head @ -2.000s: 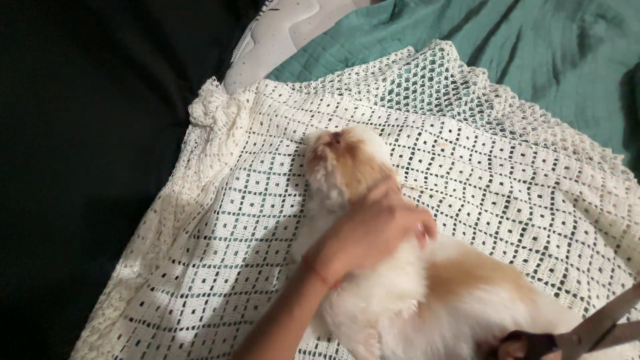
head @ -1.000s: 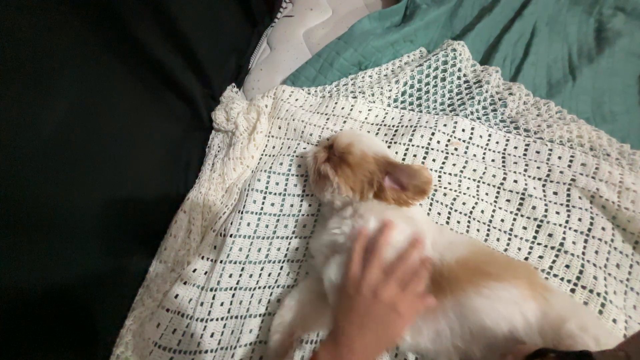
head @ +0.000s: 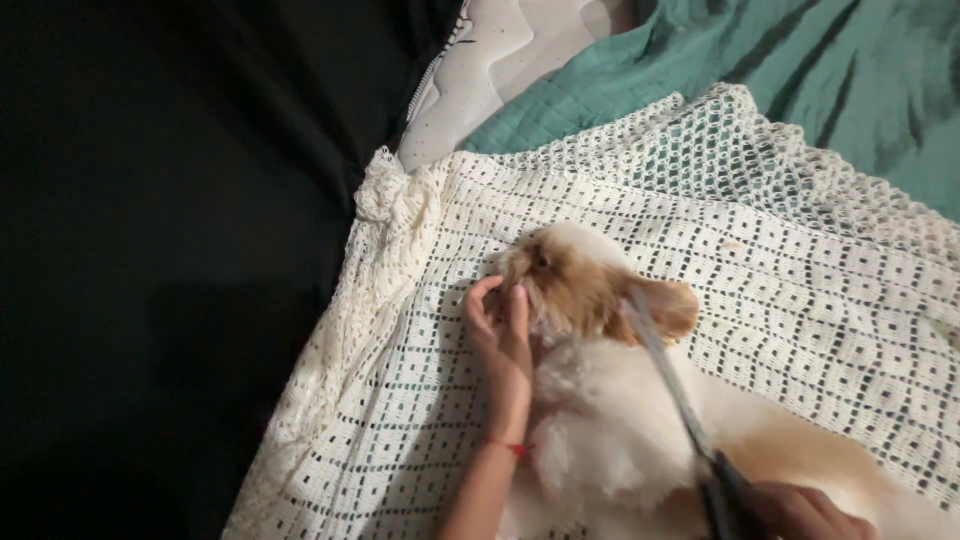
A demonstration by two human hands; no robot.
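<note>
A white and tan long-haired dog (head: 622,405) lies on its side on a white crocheted blanket, its head toward the upper left and one ear spread out. My left hand (head: 502,330), with a red string at the wrist, touches the fur at the dog's muzzle and chin with thumb and fingers. At the lower right, my right hand (head: 802,514) holds a pair of scissors (head: 675,390) by the dark handles. The blurred blades look closed together and point up over the dog's neck, their tip in front of the ear.
The white crocheted blanket (head: 405,390) lies rumpled along its left edge. Behind it are a green quilted cover (head: 600,90) and a bare corner of a light mattress (head: 480,67). Dark cloth (head: 165,225) fills the left side.
My left hand has moved from the dog's chest up to its muzzle. The scissors, out of sight one second ago, now extend over the dog's neck in my right hand.
</note>
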